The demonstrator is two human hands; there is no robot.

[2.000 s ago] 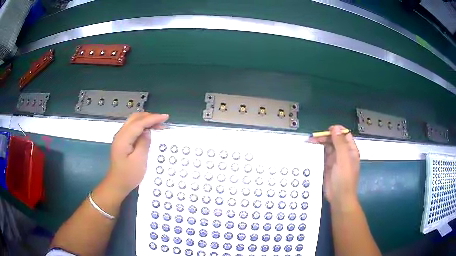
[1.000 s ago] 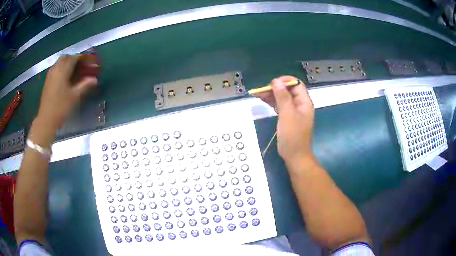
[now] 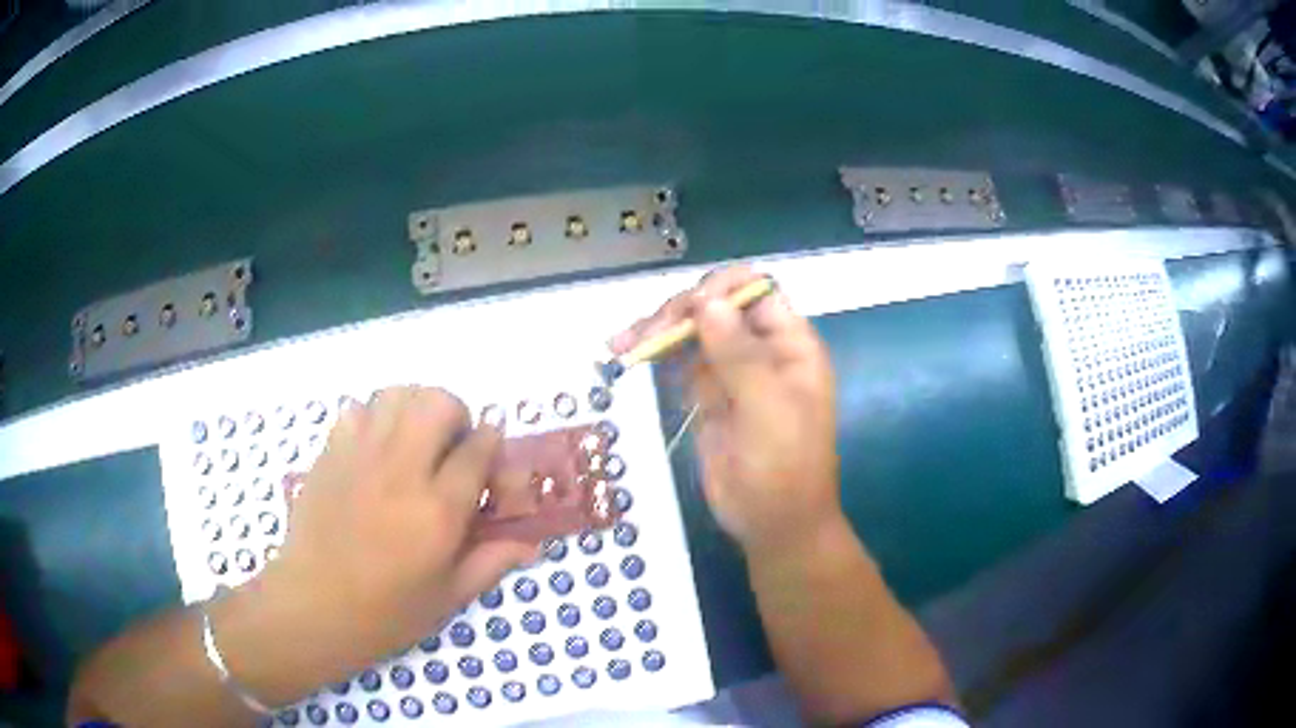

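A white component tray [image 3: 675, 597] with rows of small round components lies in front of me. My left hand [image 3: 391, 519] holds a red fixture plate [image 3: 547, 491] over the middle of the tray and covers its left part. My right hand [image 3: 768, 398] holds a thin yellow pick-up stick [image 3: 668, 341] between its fingers. The stick's dark tip is at the tray's upper right corner, by the end component of the top row. Whether the tip touches or carries a component cannot be told.
Grey fixture plates stand along the near belt edge: one at left [image 3: 164, 320], one in the middle [image 3: 547, 239], one at right [image 3: 921, 199], with more beyond. A second component tray [image 3: 1123, 370] with a paper tag lies at right. Metal rails [image 3: 569, 17] cross the back.
My left hand has brought a red plate from the far left of the belt to over the tray. My right hand has moved down and left, bringing the stick's tip to the tray corner.
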